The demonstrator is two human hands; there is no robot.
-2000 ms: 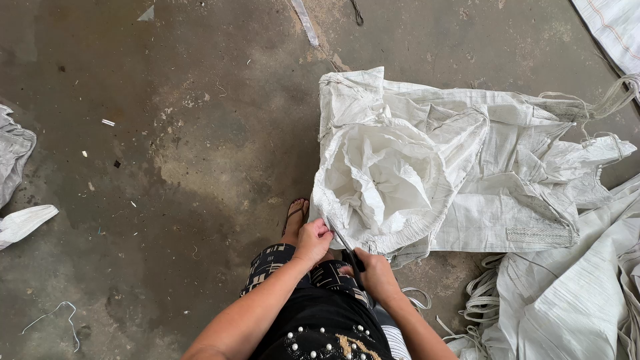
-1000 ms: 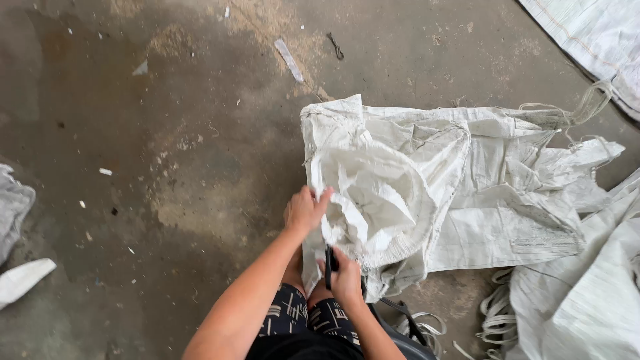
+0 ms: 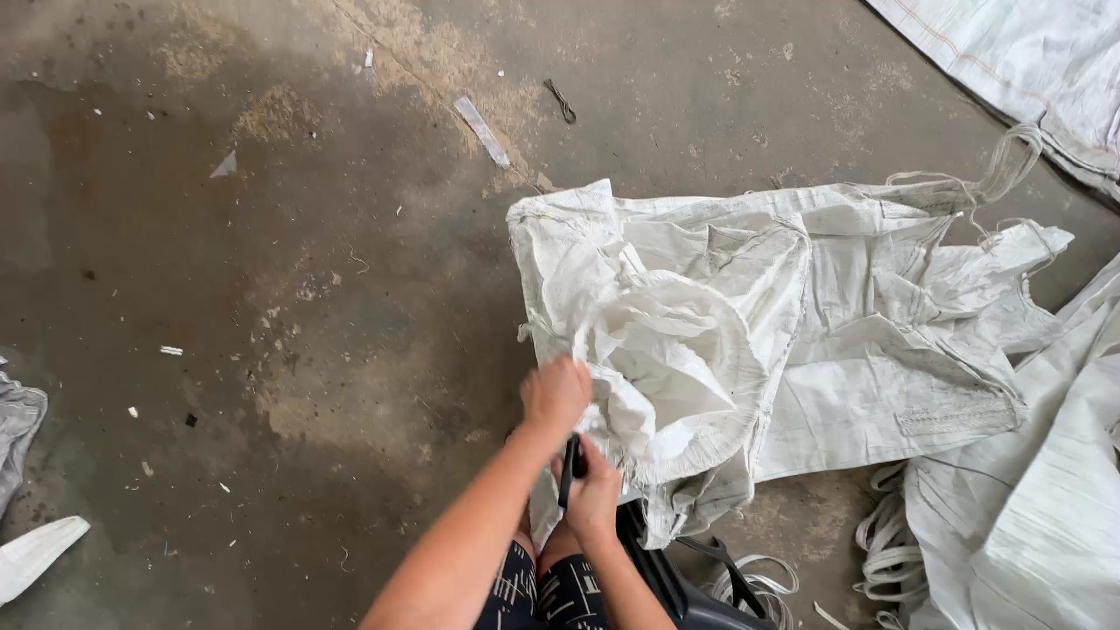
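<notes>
A large white woven plastic bag lies spread on the floor, its round gathered spout facing up near my hands. My left hand, slightly blurred, is closed on the spout's edge at its left side. Just below it, my right hand grips a black-handled cutting tool, probably scissors; its blades are hidden by the hands and the cloth. The fabric gripped by my left hand is bunched against the tool's upper end.
More white woven sheets lie at the lower right and upper right. Coiled white straps and a black plastic object, possibly a stool, are beside my legs. Grey cloth and small scraps lie on the concrete floor at left.
My left hand, earlier spread on the spout's left edge, is now closed on it lower down, near the tool. My right hand still holds the black handle.
</notes>
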